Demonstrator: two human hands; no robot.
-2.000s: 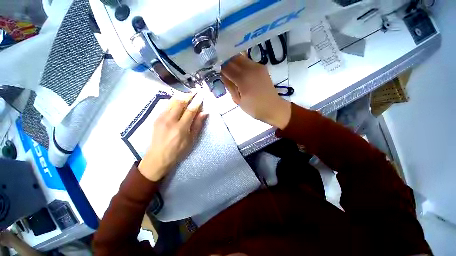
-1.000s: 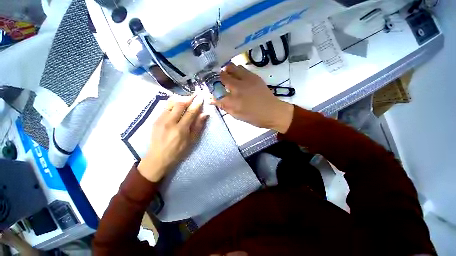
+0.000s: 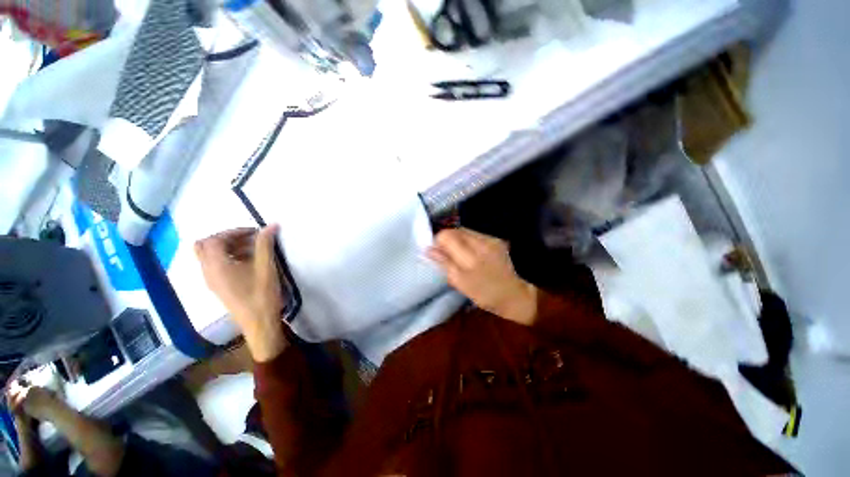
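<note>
The garment panel (image 3: 359,233) lies pale side up across the table and over its front edge, with a narrow dark trim (image 3: 252,207) along its left side. My left hand (image 3: 244,279) is at the trimmed left edge, thumb and fingers pinching it. My right hand (image 3: 485,270) pinches the panel's right edge, past the table's front edge. The presser foot area (image 3: 359,61) of the sewing machine is blurred at the top, above the panel's far end. The frame is overexposed there, so whether the panel lies under the foot cannot be told.
Black thread snips (image 3: 471,89) lie right of the panel, with black-handled scissors (image 3: 461,23) behind. A rolled pale fabric piece (image 3: 172,172) and textured cut pieces (image 3: 154,74) are at left. Another person's hands (image 3: 37,401) show at lower left. White paper (image 3: 690,270) lies below at right.
Both hands have moved from the needle area back toward me, the left to the trimmed edge, the right to the right edge. The view has shifted downward, and more floor shows.
</note>
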